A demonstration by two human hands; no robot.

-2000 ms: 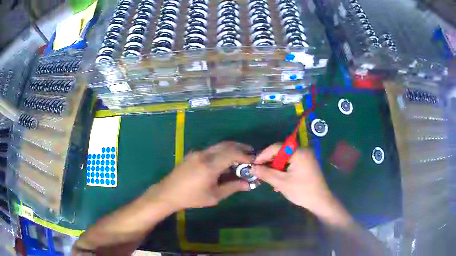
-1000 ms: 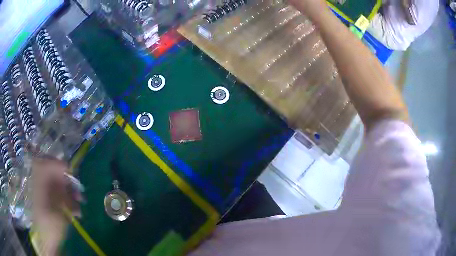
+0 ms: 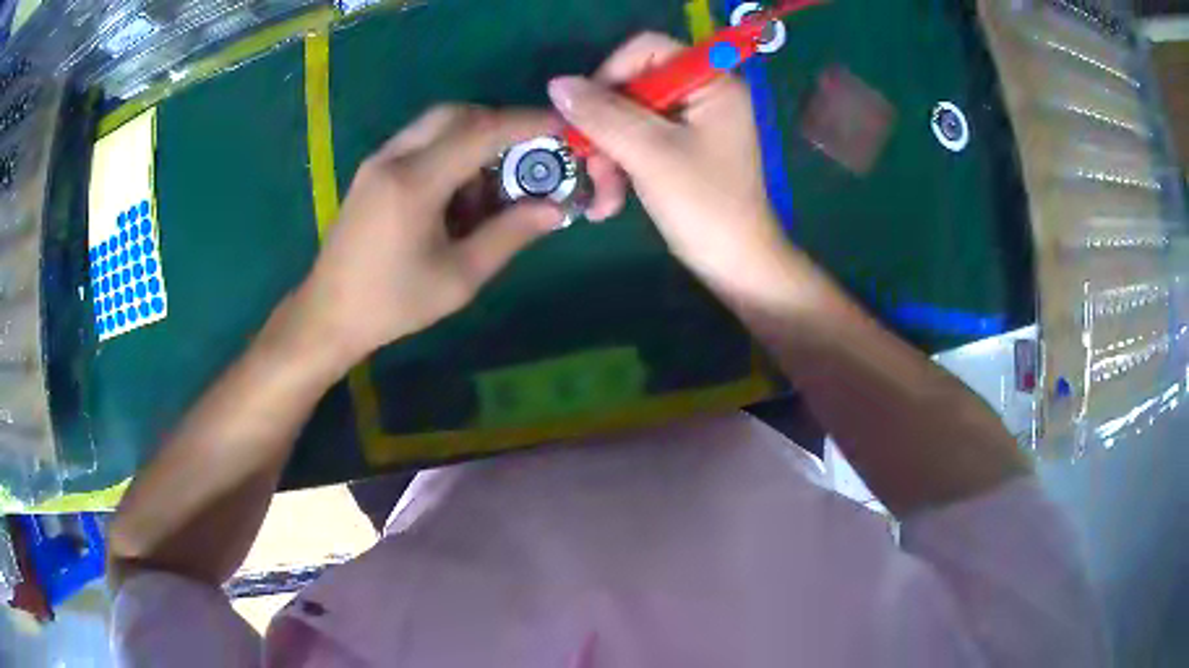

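My left hand (image 3: 420,230) holds a round ring-shaped part (image 3: 539,170), silver-white with a dark centre, between thumb and fingers above the green mat. My right hand (image 3: 698,163) grips a red pen-type tool (image 3: 675,81) with a blue dot on its handle. The tool's front end is at the right edge of the part, and my right fingertips are close beside it. Whether the tip touches the part is hidden by the fingers.
A white sheet with blue dots (image 3: 127,261) lies at left. A reddish-brown square (image 3: 846,121) and a loose ring part (image 3: 951,125) lie at right; another ring (image 3: 759,29) is partly behind the tool. Side trays (image 3: 1043,196) stand at right. Green tape (image 3: 561,385) marks the near edge.
A second ago the view was turned right, a part lay on the mat and my right arm reached over the right tray. Now the view is back, and both hands are together at a held part.
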